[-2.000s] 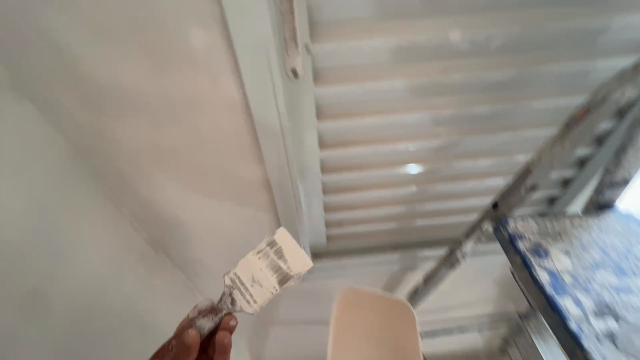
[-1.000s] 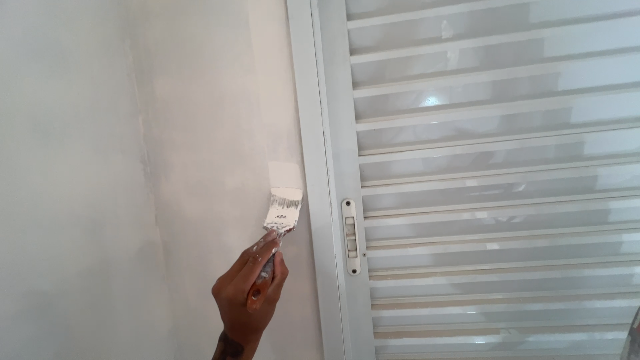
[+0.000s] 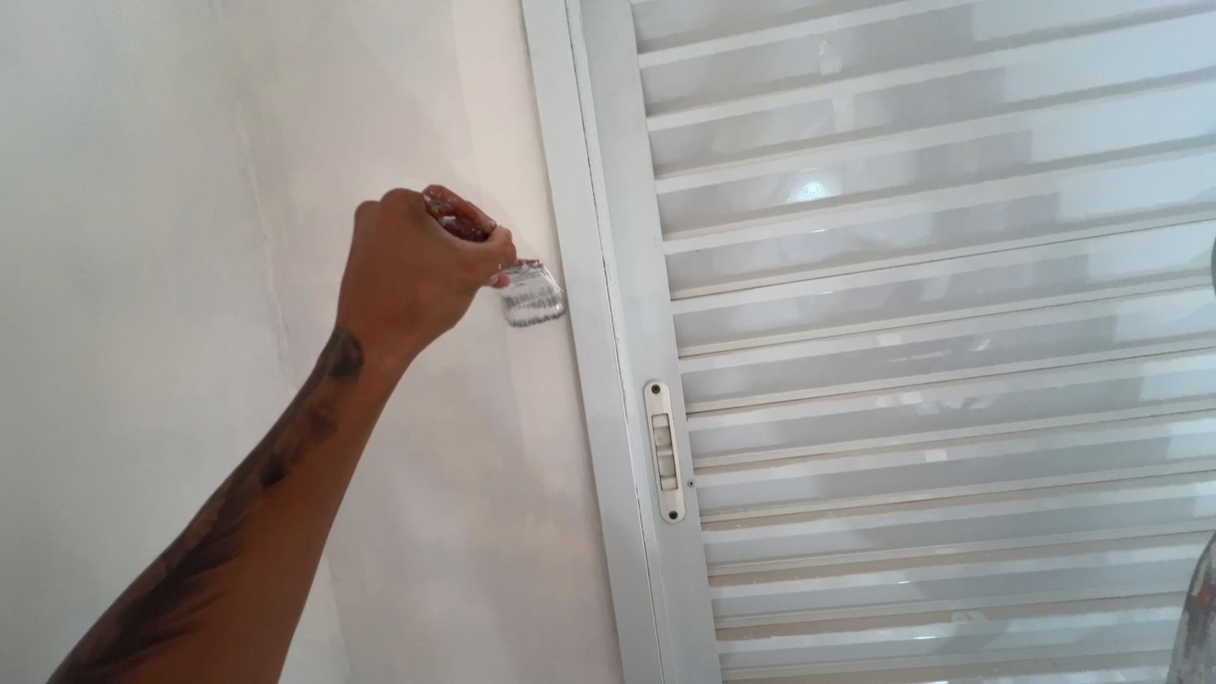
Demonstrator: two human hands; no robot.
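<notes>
My left hand [image 3: 418, 266] grips a paint-smeared paintbrush [image 3: 534, 296], the handle mostly hidden inside the fingers. The bristle end points down and lies at the pale wall [image 3: 465, 427], close beside the left edge of a white door or window frame [image 3: 594, 380]. Whether the bristles touch the frame cannot be told. The tattooed forearm reaches in from the lower left. My right hand is out of view.
White louvred shutter panel [image 3: 855, 380] fills the right side, with an oblong latch plate [image 3: 665, 451] on its stile. A wall corner runs down the left. Part of a paint-spotted object [image 3: 1199, 622] shows at the lower right edge.
My left hand has moved up along the wall with the brush; its bristles, pointing up a second ago, now point down. The view has swung since the oldest frame, and the pale container and ladder seen there have left it.
</notes>
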